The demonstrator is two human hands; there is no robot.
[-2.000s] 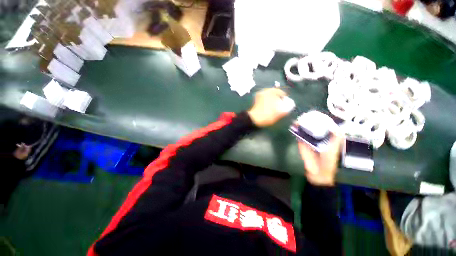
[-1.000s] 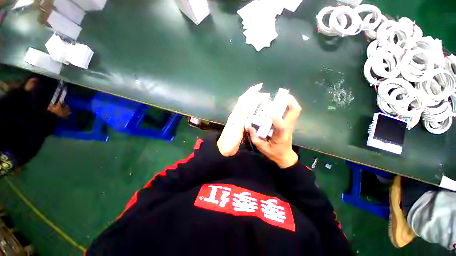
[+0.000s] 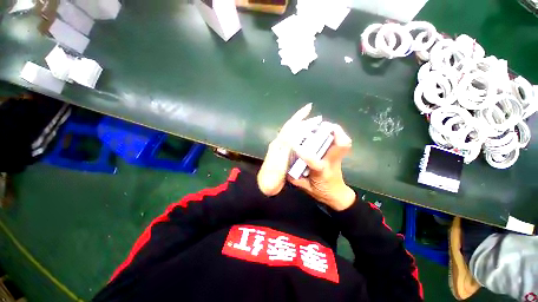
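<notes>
My left hand (image 3: 283, 154) and my right hand (image 3: 328, 174) are together in front of my chest, near the bench's front edge. Between them they hold a small white-edged display device (image 3: 311, 152), with its narrow side showing. Fingers cover much of it, and I cannot tell whether a cable coil or leaflet is held with it. Another display device (image 3: 443, 168) lies dark face up on the bench at the right. White cable coils (image 3: 472, 91) are heaped behind it. A loose pile of white leaflets (image 3: 297, 44) lies at the far middle.
Closed cartons (image 3: 42, 76) stand at the left bench edge, with open cartons (image 3: 69, 34) behind. One white carton (image 3: 219, 19) stands at the far side. Clear specks (image 3: 387, 122) lie near the coils. Blue stools (image 3: 127, 140) and a seated person's leg (image 3: 508, 266) are below the bench.
My hands have come together from apart over the bench, bringing the device to my chest. The coil seen on top of it earlier is no longer clearly visible. The view has tilted down.
</notes>
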